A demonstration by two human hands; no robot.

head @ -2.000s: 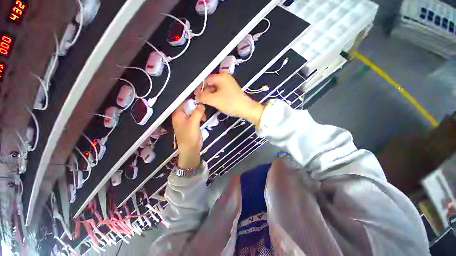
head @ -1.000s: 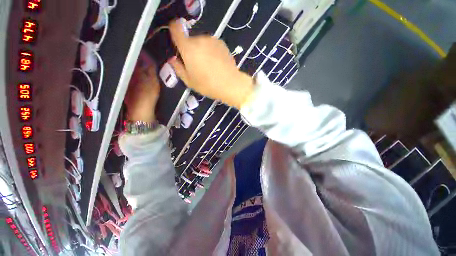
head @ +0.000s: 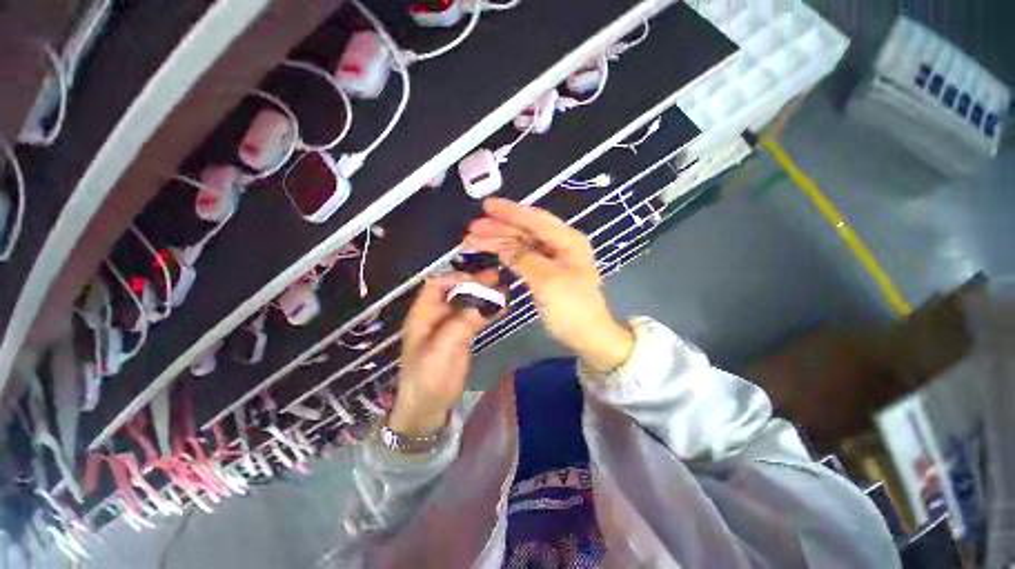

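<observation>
My left hand (head: 436, 345), with a metal band at its wrist, is shut on a watch head (head: 479, 297) with a white case and a dark face, held in front of the shelves. A second dark piece (head: 475, 262) shows just above it between my hands; what it is and which hand bears it is unclear. My right hand (head: 557, 278) is beside it on the right, fingers bent towards the pieces; its grip is unclear. A white watch head (head: 481, 173) lies on the shelf above my hands, with a white charging cable beside it.
The upper rack shelf (head: 384, 206) has a white edge and holds more watch heads, one with a red-lit face (head: 315, 186), on looping leads. Straps (head: 200, 456) hang at lower left. White trays (head: 768, 56) stand at the rack end, another stack (head: 940, 89) on the floor.
Both hands have come down and right, out from the shelf where they were a second ago. A watch head is now in my left hand. The view has shifted.
</observation>
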